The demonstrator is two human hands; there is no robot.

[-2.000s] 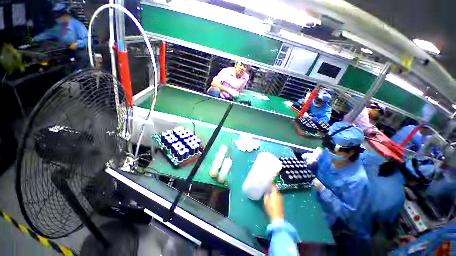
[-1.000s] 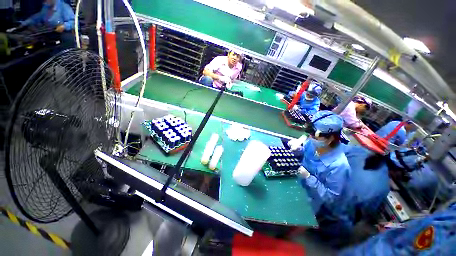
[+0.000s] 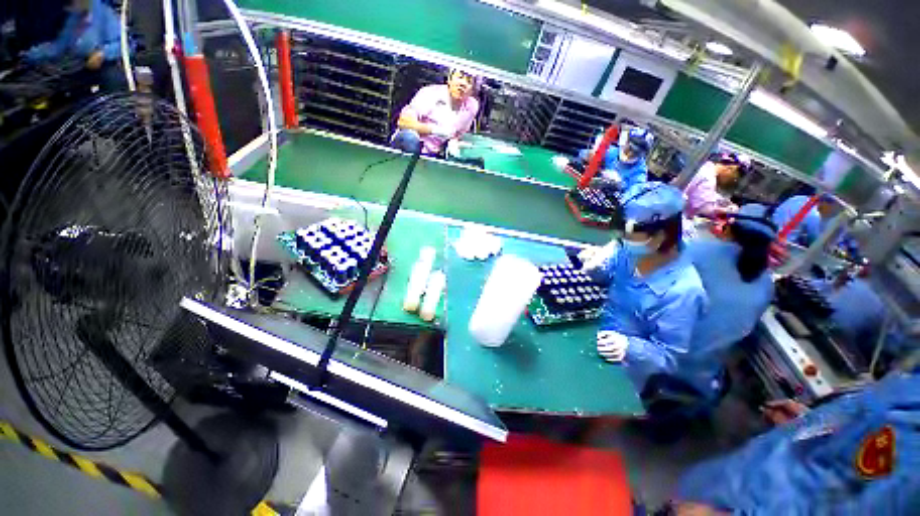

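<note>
Neither of my hands can be made out. On the green bench (image 3: 545, 378) in front of me, a translucent white tub (image 3: 504, 300) stands near the middle. Right of it lies a circuit board with rows of dark, pale-topped capacitors (image 3: 570, 290), in front of a seated worker in blue with white gloves (image 3: 611, 346). Two slim cream bottles (image 3: 422, 284) are left of the tub. A crumpled white pile (image 3: 477, 242) lies behind it. Another capacitor board (image 3: 338, 252) sits further left. A flat orange-red sheet (image 3: 553, 479) is at the bottom edge, blurred.
A large black fan (image 3: 111, 272) stands at left. A monitor (image 3: 343, 368) seen from above crosses the front. Behind runs a green conveyor (image 3: 404, 186), with a person in pink beyond. More workers sit at right. A blue sleeve with a red badge (image 3: 807, 459) fills the lower right.
The bare hand and blue sleeve that reached toward the tub have gone from view. The red sheet has come into view below. The seated worker's near glove has moved off the board toward the bench edge.
</note>
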